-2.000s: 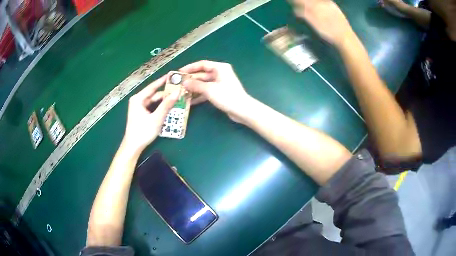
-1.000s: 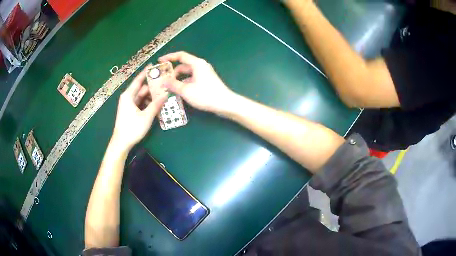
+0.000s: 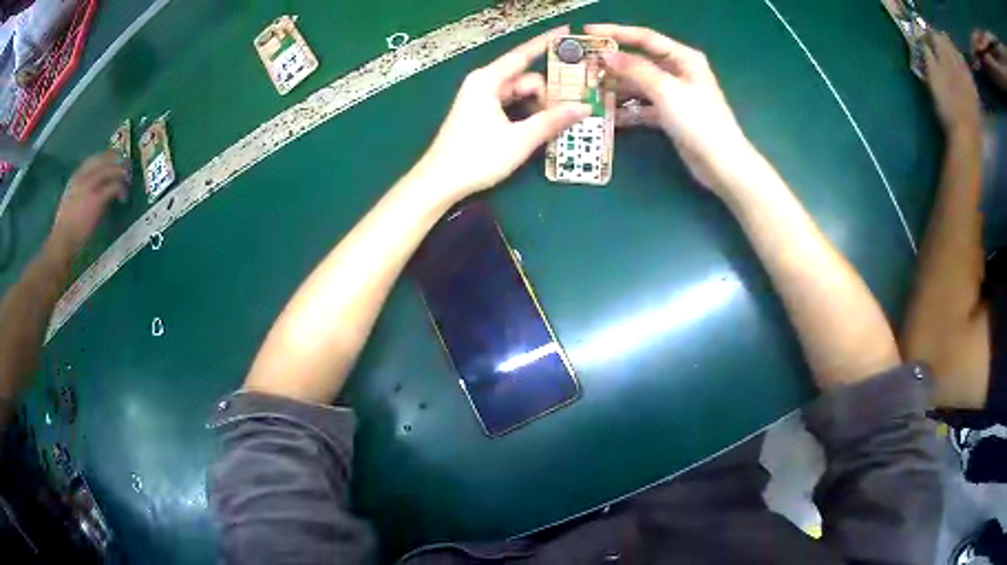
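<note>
A handset unit with a beige housing, a green board area and pale key squares is held upright at the top centre. A dark round part sits at its far end. My left hand grips its left edge, with the thumb on the green area. My right hand holds its right edge near the round part, fingertips on the board. Both hands are bare. What the right fingertips touch is too small to tell.
A smartphone lies below my hands. Handset units lie beyond the speckled strip, where a neighbour's hand reaches at left. Another person's arm is at right, near another unit. Dark small parts lie at lower left.
The view has shifted, so my hands and the unit appear further right and higher. Both hands still hold the unit. A neighbour's hand has come in at left by the far units.
</note>
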